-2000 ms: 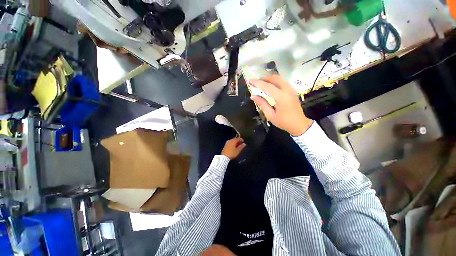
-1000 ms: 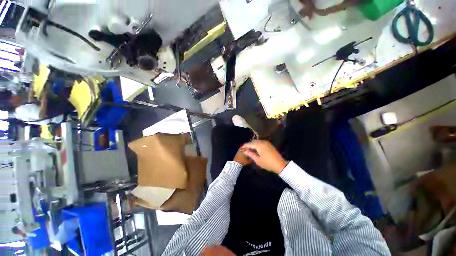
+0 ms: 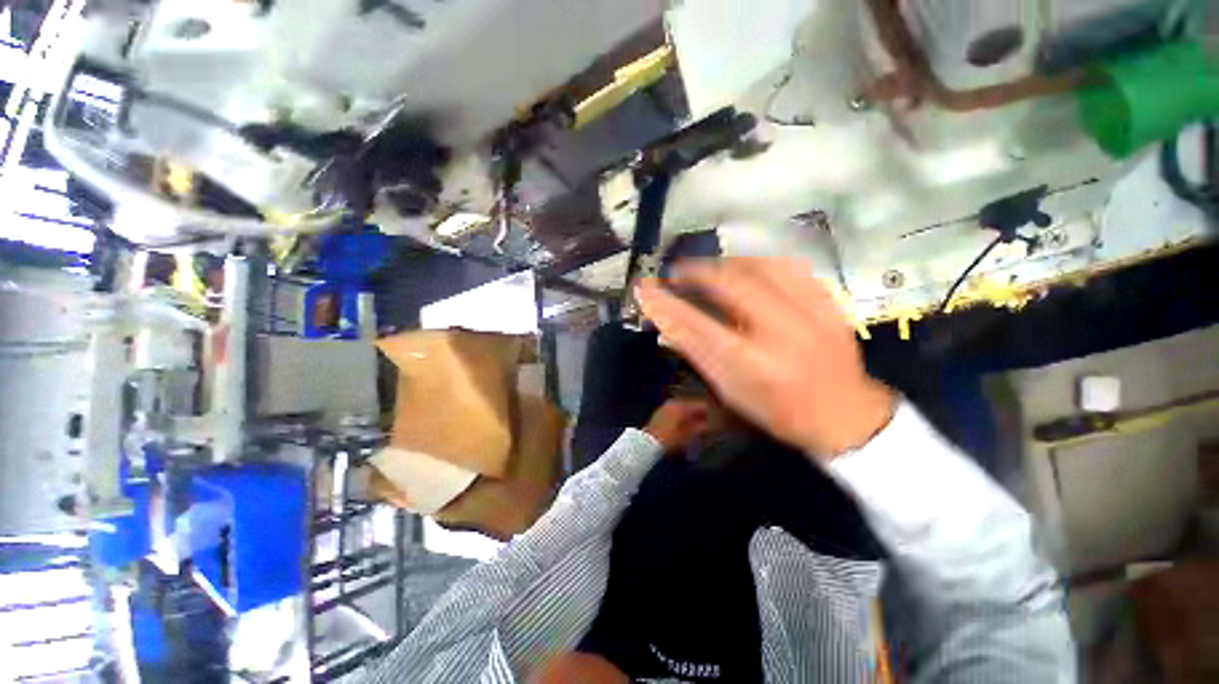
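My right hand (image 3: 769, 350) is raised just in front of the machine table edge, blurred, its fingertips near the lower end of the narrow machine bed (image 3: 651, 221). Whether it holds anything cannot be told. My left hand (image 3: 682, 422) is low over my dark-clad lap, small and partly in shadow, below the right hand. Its fingers are blurred and any small thing in them is hidden. The industrial sewing machine (image 3: 334, 67) is above left, with dark parts near its needle area (image 3: 501, 187). No leather panel is seen in either hand.
Brown panels (image 3: 455, 408) with off-white sheets are stacked on a stand at left. Blue bins (image 3: 267, 535) and metal racks are farther left. The white machine table (image 3: 856, 174) holds a green object (image 3: 1143, 100) and a black tool (image 3: 1012, 214). A pale tray (image 3: 1123, 461) is at right.
The view has shifted. My right hand went from the machine table down to the left hand, then came apart and rose toward the machine bed. My left hand stayed low.
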